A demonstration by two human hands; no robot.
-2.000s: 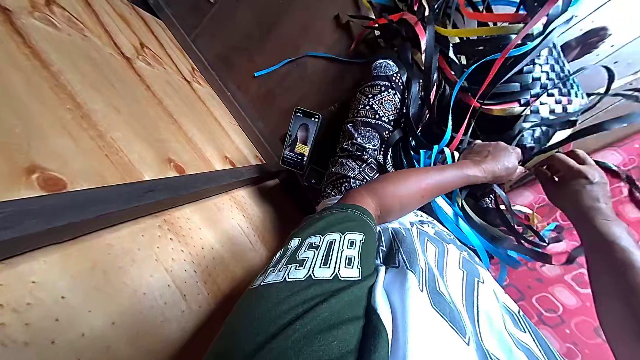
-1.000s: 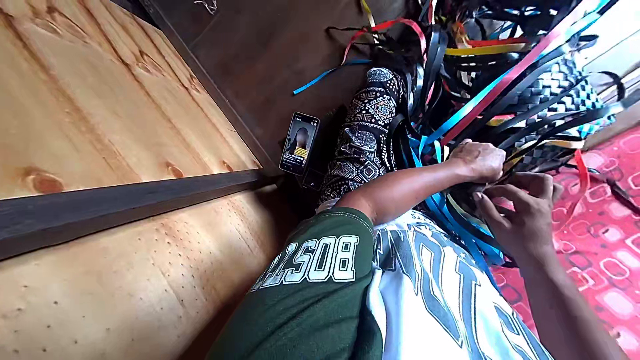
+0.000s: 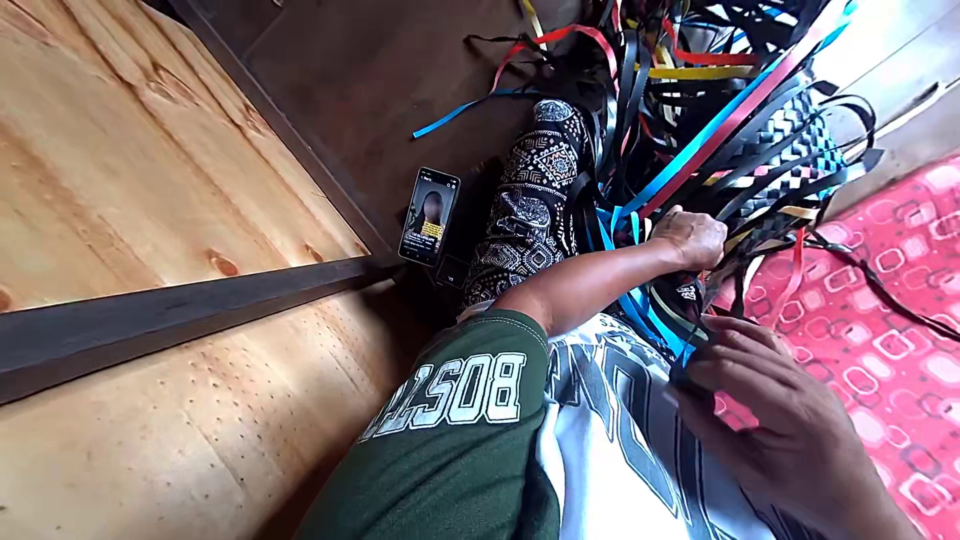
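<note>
A partly woven basket of flat straps (image 3: 799, 127), mostly black and pale, lies at the upper right with long loose ends. My left hand (image 3: 691, 238) is closed over black straps at the basket's near side, where blue and red straps (image 3: 705, 150) run up and right. Nearer to me, my right hand (image 3: 772, 390) pinches a dark strap (image 3: 694, 382) between thumb and fingers; its exact run is blurred. Blue straps (image 3: 652, 322) hang between my hands and my lap. The strap under my left palm is hidden.
A phone (image 3: 430, 216) with a lit screen lies beside my patterned trouser leg (image 3: 536, 195). Wooden panels (image 3: 150, 150) with a dark beam (image 3: 187, 319) stand at left. A red patterned mat (image 3: 885, 315) lies at right. A blue strap end (image 3: 450, 118) reaches over the dark floor.
My right hand has moved down and toward me, away from my left hand, which it was beside earlier. My left hand stays at the straps near the basket.
</note>
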